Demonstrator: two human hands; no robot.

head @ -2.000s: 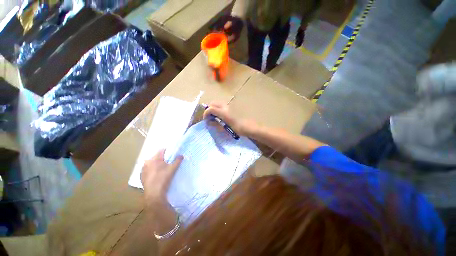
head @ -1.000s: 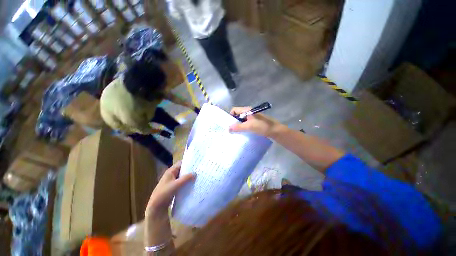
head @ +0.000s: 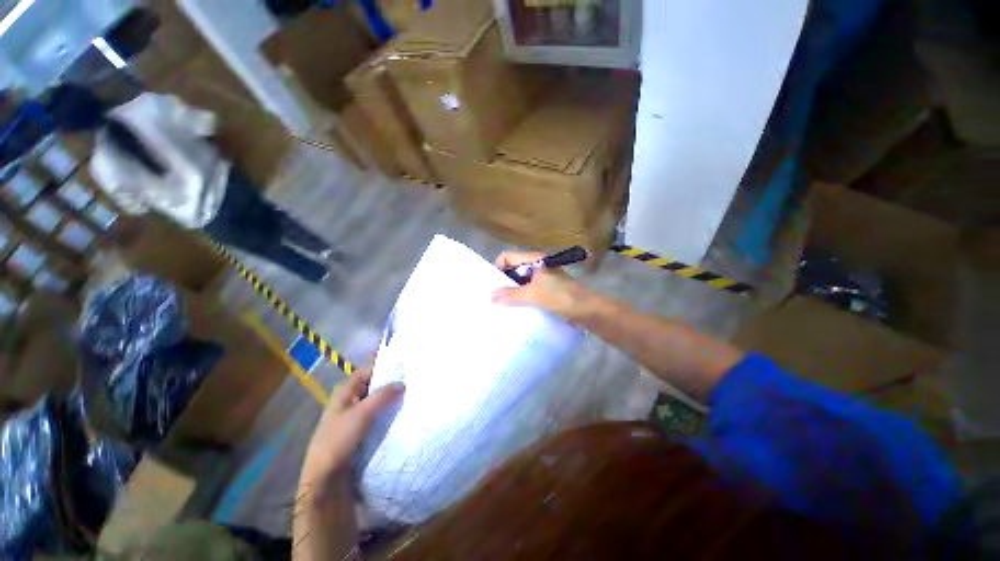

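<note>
White packing list sheets (head: 450, 373) with fine printed rows are held up in front of me between both hands, the upper part washed out to white. My left hand (head: 349, 422) grips their left edge, thumb on top. My right hand (head: 543, 294) holds their upper right edge with the thumb on top and also holds a dark pen (head: 565, 259), which points out to the right. The fingers behind the sheets are hidden. Hair covers the lower part of the view.
Brown cartons (head: 515, 164) are stacked beside a white pillar (head: 702, 121). A person in a white top (head: 165, 164) stands at upper left. Dark polybagged goods (head: 143, 340) lie at left. An open carton (head: 866, 258) is at right. Black-and-yellow tape (head: 274, 301) marks the grey floor.
The view has swung right, away from the carton surface and orange dispenser. The sheets, first on the carton, are now lifted in both hands. The pen now points outward.
</note>
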